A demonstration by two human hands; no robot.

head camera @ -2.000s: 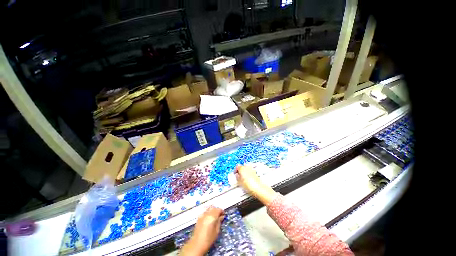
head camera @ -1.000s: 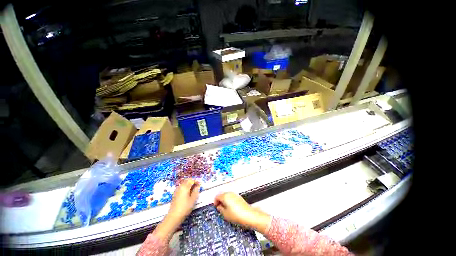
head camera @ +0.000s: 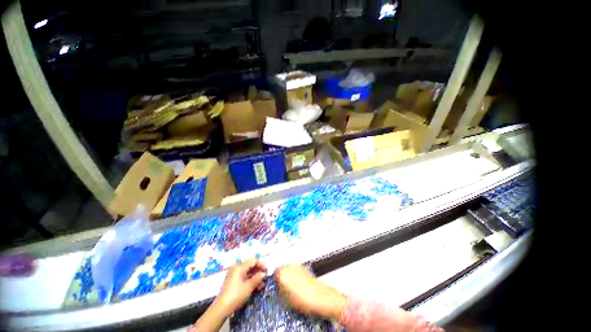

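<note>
A PCB panel (head camera: 275,312) with a dense blue-grey pattern lies on the near track, its lower edge cut off by the picture. My left hand (head camera: 241,284) is over its upper left part, fingertips pinched together; whether they hold a component cannot be told. My right hand (head camera: 304,290) is over its upper right part, blurred, its fingertips hidden behind the hand. Blue components (head camera: 324,202) and a dark red patch (head camera: 246,228) lie loose on the white ledge (head camera: 447,174) beyond the rail.
A clear bag with blue parts (head camera: 121,254) and a pink-purple item (head camera: 17,264) are at the ledge's left. A metal fixture (head camera: 496,235) and another patterned panel (head camera: 512,194) are on the track at right. Open boxes (head camera: 144,185) and a blue bin (head camera: 258,172) stand beyond the ledge.
My right hand first came back from the blue parts to the panel. My left hand went to the ledge's edge by the red parts, then came back down over the panel.
</note>
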